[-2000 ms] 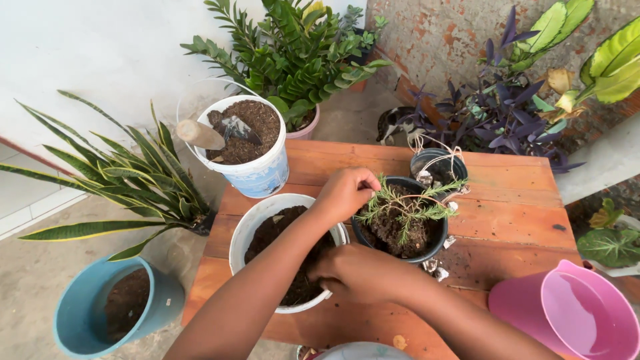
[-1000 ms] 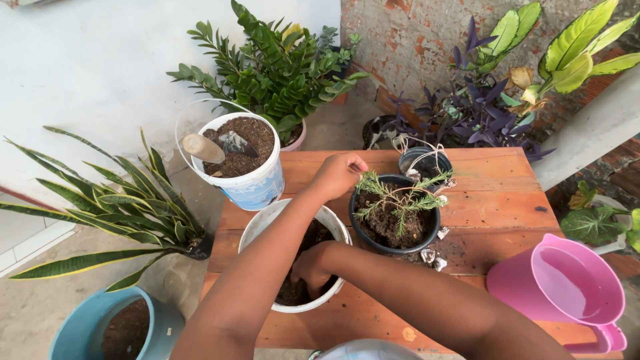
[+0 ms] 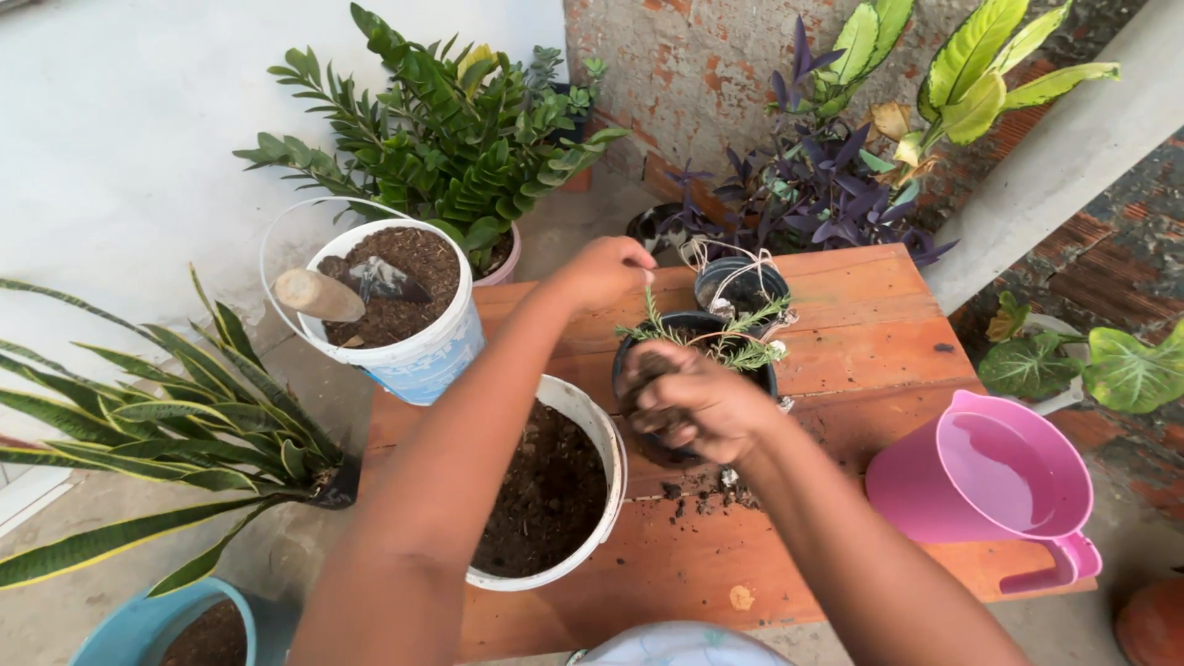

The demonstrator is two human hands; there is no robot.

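My right hand (image 3: 689, 402), its fingers curled around a clump of dark soil, is over the near left rim of a black plastic pot (image 3: 766, 377) with a needle-leaved green sprig (image 3: 745, 351). At the pot's far left side my left hand (image 3: 610, 270) has its fingertips pinched close together by a sprig tip; whether they grip anything is hidden. Below my left forearm stands a white plastic bucket (image 3: 618, 462) part filled with dark soil (image 3: 546, 490). A small black pot (image 3: 740, 287) with string tied around it is just behind the planted one.
On the wooden table (image 3: 869, 342) are a pink pitcher (image 3: 925, 481) of water and soil crumbs. A white bucket (image 3: 416, 356) of soil holds a wooden-handled trowel (image 3: 319, 296). A blue pot (image 3: 157, 620), a snake plant (image 3: 222, 416) and other potted plants surround the table.
My right hand has come out of the white bucket and moved right to the planted pot, with soil in its fingers. My left hand remains near that pot's far left side.
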